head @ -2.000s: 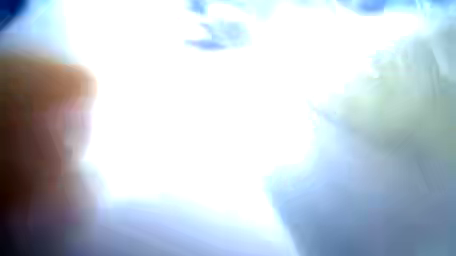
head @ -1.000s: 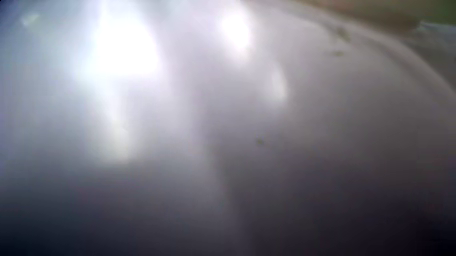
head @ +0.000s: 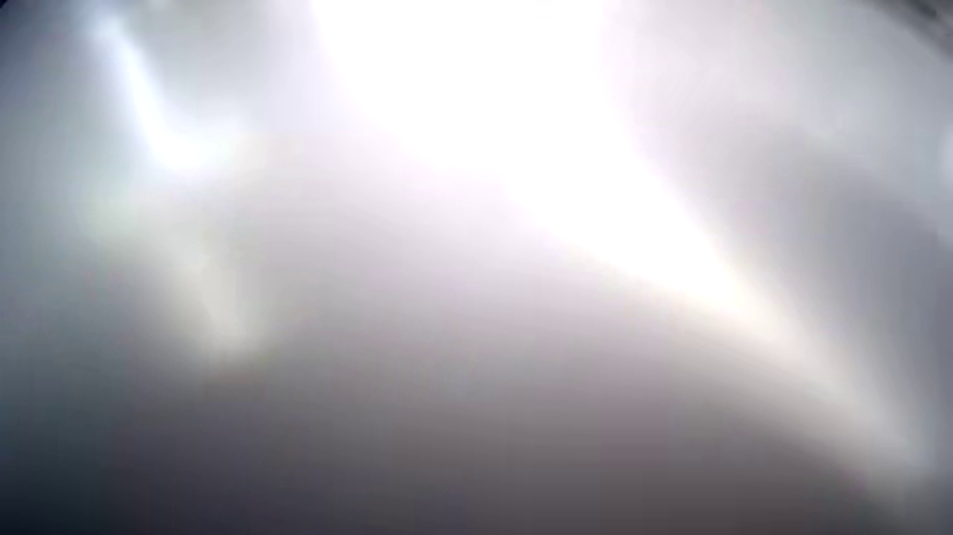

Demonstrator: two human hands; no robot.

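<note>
A blurred pale grey surface [head: 449, 345] fills almost the whole view, very close to the camera. What it is cannot be told. A white glare lies across it from the top middle down to the lower right. Neither my left hand nor my right hand can be made out. No watch, strap or tray can be made out.
A smaller pale streak of light shows at the upper left. A dark blurred edge [head: 925, 16] cuts the top right corner; what it belongs to cannot be told.
The orange-brown blur at the left and the yellowish blur at the right, seen first, are gone. Since the middle frame, the glare has spread over the top middle and towards the lower right.
</note>
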